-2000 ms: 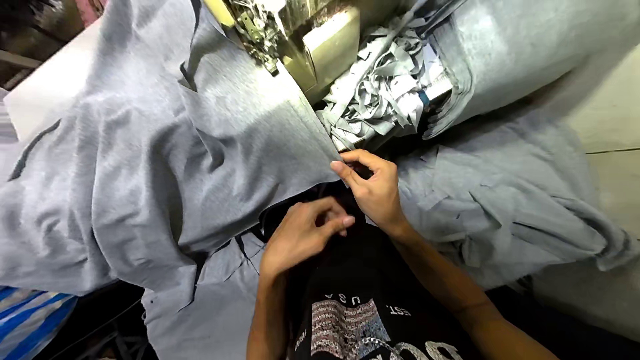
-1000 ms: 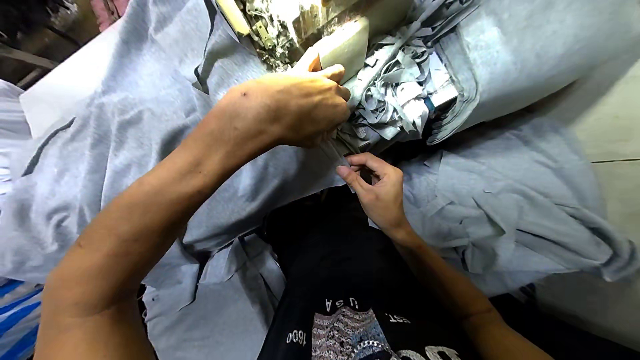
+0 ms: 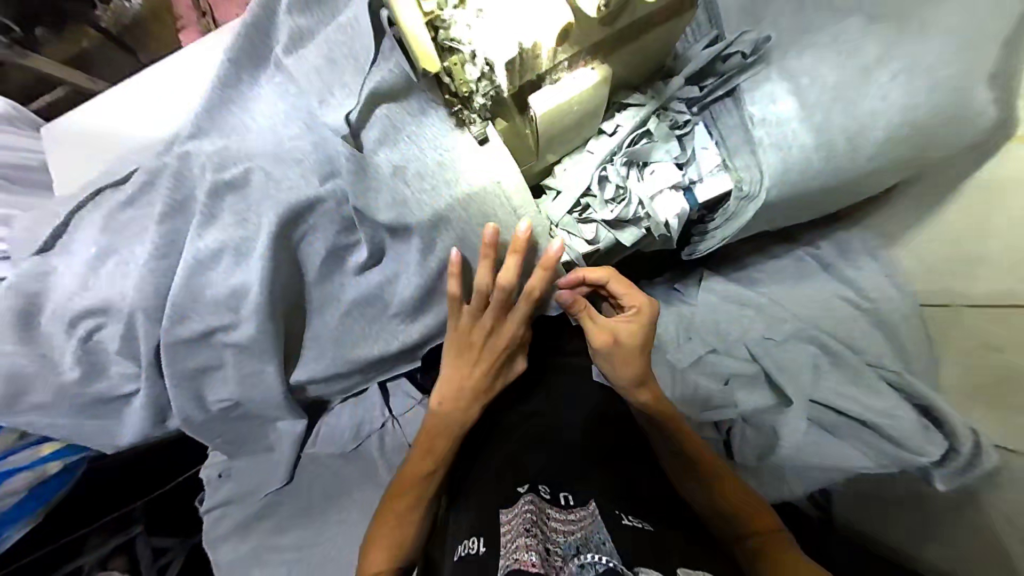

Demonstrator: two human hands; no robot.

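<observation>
Grey knit fabric [image 3: 240, 240] lies in folds over the table, its right edge running up to the presser foot [image 3: 480, 133] of a sewing machine [image 3: 552, 72]. My left hand [image 3: 488, 328] rests flat on the fabric near that edge, fingers spread and holding nothing. Just right of it, my right hand [image 3: 612, 320] pinches the fabric's edge between thumb and forefinger. Narrow grey fabric strips [image 3: 632, 176] are heaped beside the machine, above my right hand.
A rolled or folded grey fabric bundle [image 3: 848, 104] stands at the upper right. More grey fabric [image 3: 784, 360] hangs at the right over a tiled floor [image 3: 972, 352]. A blue-and-white striped bag [image 3: 36, 472] is at the lower left.
My left hand has come back down from beside the machine's presser foot and now lies spread on the fabric. My right hand stays near the edge.
</observation>
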